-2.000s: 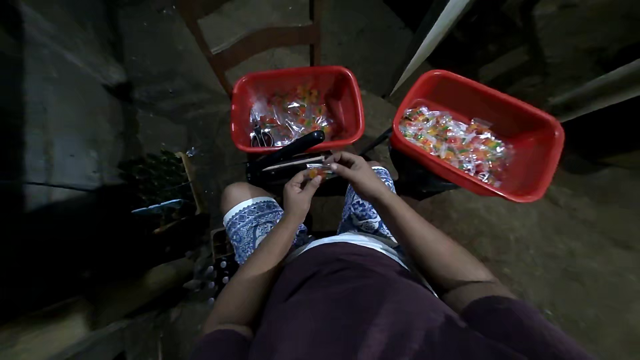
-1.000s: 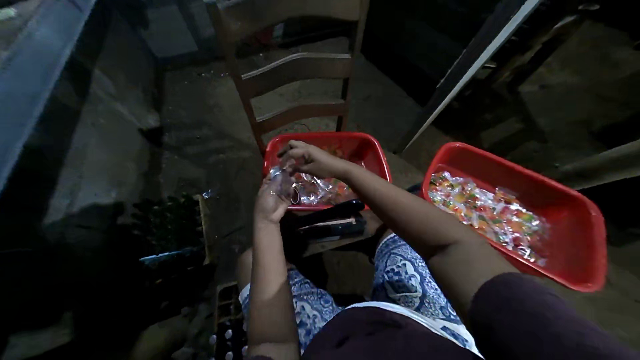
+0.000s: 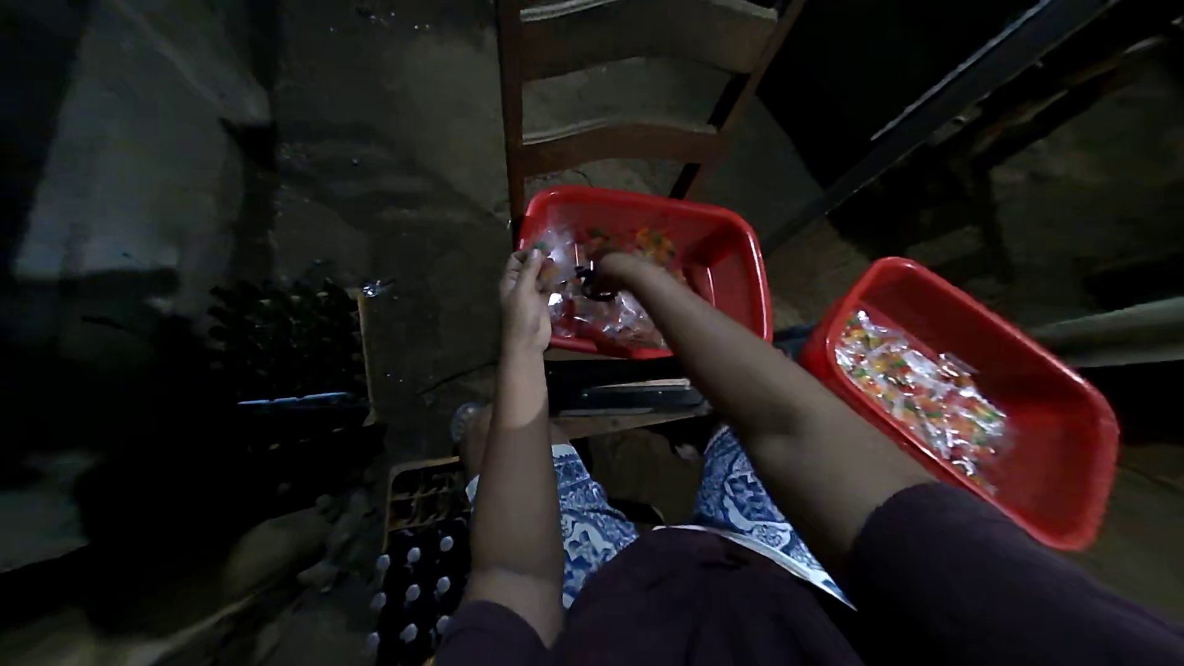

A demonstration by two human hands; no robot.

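A red plastic basin point(image 3: 731, 287) stands on the seat of a wooden chair in front of me, with colourful candies and clear plastic wrappers point(image 3: 615, 319) inside. At its left rim, my left hand point(image 3: 527, 301) has its fingers closed on a clear plastic wrapper point(image 3: 558, 245). My right hand point(image 3: 610, 276) reaches down inside this basin beside a dark-handled item; whether it holds anything cannot be told. A second red plastic basin point(image 3: 1045, 444) to the right holds many wrapped candies point(image 3: 916, 393).
The wooden chair's slatted back point(image 3: 629, 139) rises behind the near basin. A dark, flat object point(image 3: 629, 398) lies before that basin. Crates of bottles point(image 3: 421, 564) stand at the lower left, with another dark crate point(image 3: 287, 347) farther left.
Both hands have moved from above my lap to the basin on the chair. My right hand has since gone down into it, apart from my left. The view has shifted.
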